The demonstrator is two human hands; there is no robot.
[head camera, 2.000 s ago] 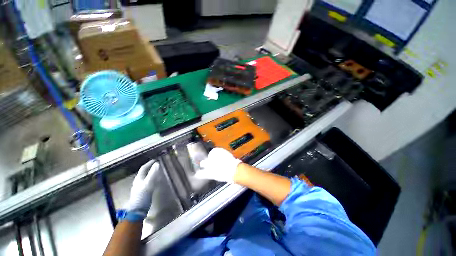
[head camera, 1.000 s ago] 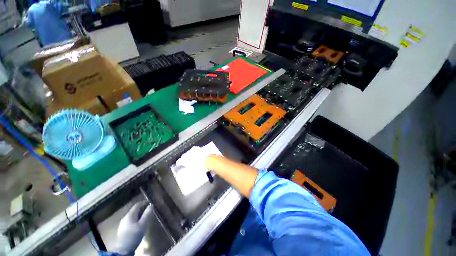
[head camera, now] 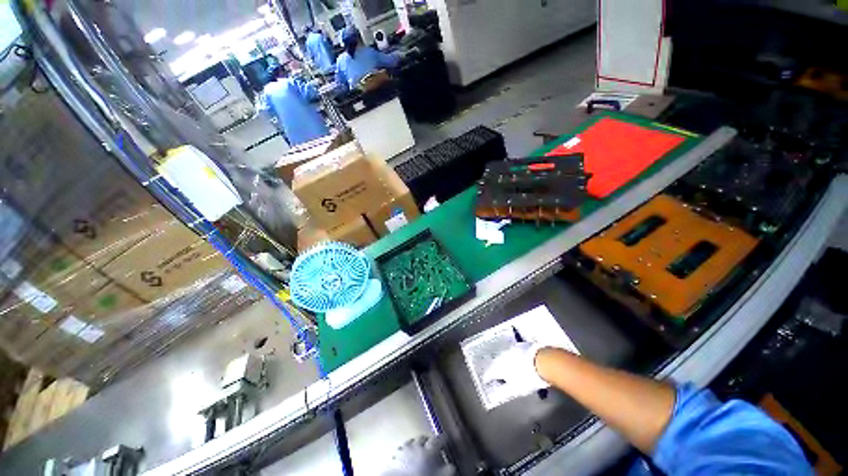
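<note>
A white record sheet (head camera: 479, 358) with print lies on the conveyor in front of me. My right hand (head camera: 514, 365), in a white glove, rests on it and blends into the paper. A small thin dark thing, possibly a pen, shows at the hand's upper edge; whether it is gripped I cannot tell. My left hand (head camera: 417, 457), white-gloved and blurred, is low at the picture's bottom edge, left of the sheet; its fingers are unclear. An orange pallet cover (head camera: 674, 251) with two dark slots sits on a dark carrier to the right of the sheet.
Metal rails (head camera: 372, 372) border the conveyor. On the green mat (head camera: 456, 223) are a light blue fan (head camera: 330, 279), a tray with a green board (head camera: 423, 279), a black-and-orange fixture (head camera: 532, 189) and a red sheet (head camera: 623, 153). Cartons (head camera: 349, 195) and people in blue stand behind.
The view has swung left and up. The white sheet, absent two seconds ago, lies on the conveyor under my right hand. My left hand has moved down to the bottom edge.
</note>
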